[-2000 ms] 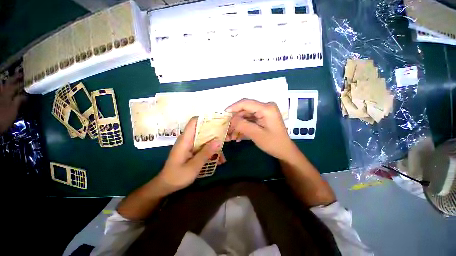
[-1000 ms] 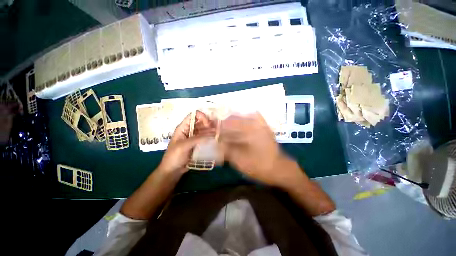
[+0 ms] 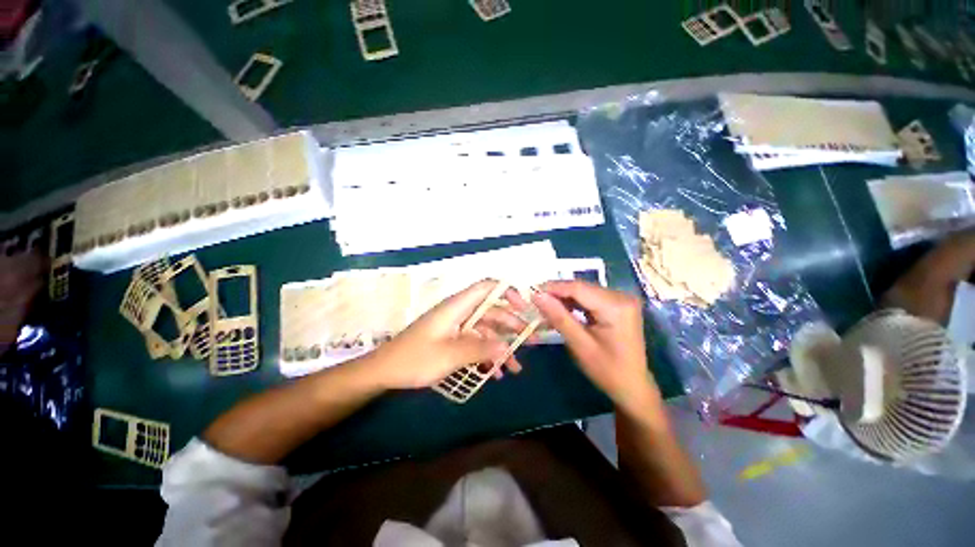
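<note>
A gold-beige phone front housing is held tilted in front of me, its keypad end low and to the left. My left hand grips it from the left, with fingers showing through and under its screen window. My right hand is at its upper right end, thumb and fingertips closed on that end or on something thin there; I cannot tell which. Behind the hands lies an adhesive sheet strip with tan pieces and dark holes along one edge, partly hidden by the hands.
Loose housings lie at left, one nearer. Behind are a fresh sheet stack and used liner sheets. Backing papers lie on a clear bag. A fan and another person's arm are at right; housings lie on the conveyor.
The view has swung up and right, showing the conveyor. The blurred right hand is now at the housing's upper end. The housing is turned more diagonally, and its screen window is open to view.
</note>
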